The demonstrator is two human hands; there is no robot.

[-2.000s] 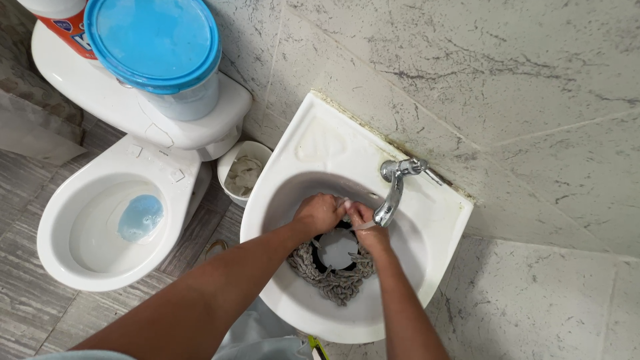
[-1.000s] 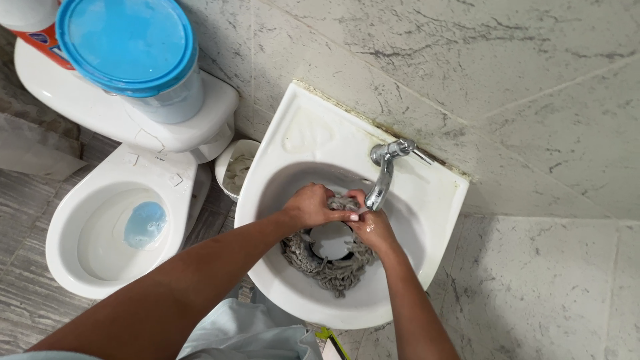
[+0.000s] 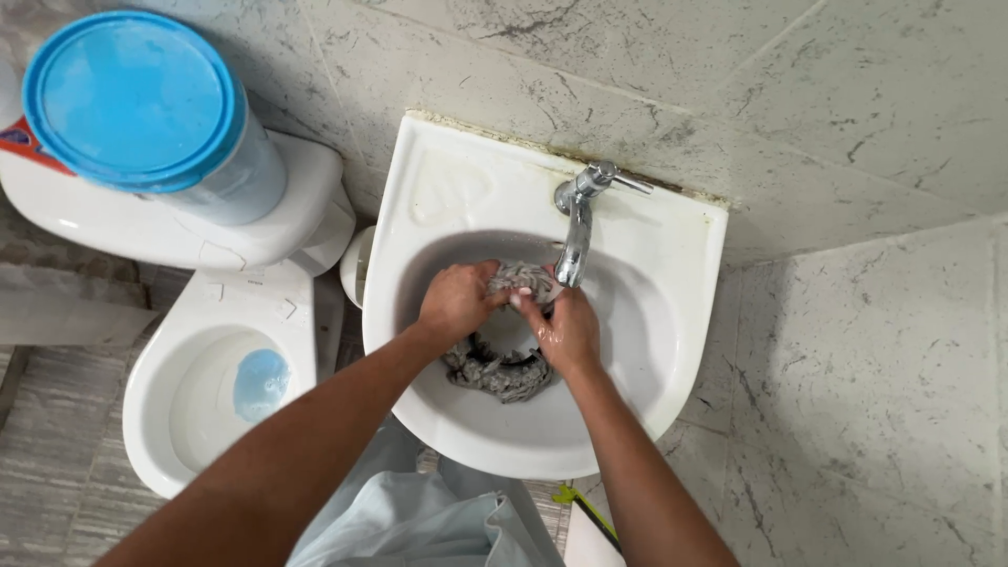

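Note:
A grey string mop head (image 3: 501, 376), ring-shaped with a dark inner rim, lies in the bowl of the white washbasin (image 3: 661, 378). My left hand (image 3: 461, 303) grips its upper strands from the left. On the right, my right hand (image 3: 571, 331) holds the same upper part, its thumb towards my left thumb and its skin wet. The chrome tap (image 3: 576, 228) has its spout just over my right fingers, which it partly hides. Whether water runs from it is hard to tell.
Left of the basin stands a white toilet (image 3: 150, 394) with bluish water. A tub with a blue lid (image 3: 134, 98) sits on its cistern. A small white bin (image 3: 356, 268) is between toilet and basin. Tiled walls (image 3: 866, 354) border the basin behind and to the right.
My hands have shifted on the upper part of the mop head, and more of its grey strands show between them than two seconds ago.

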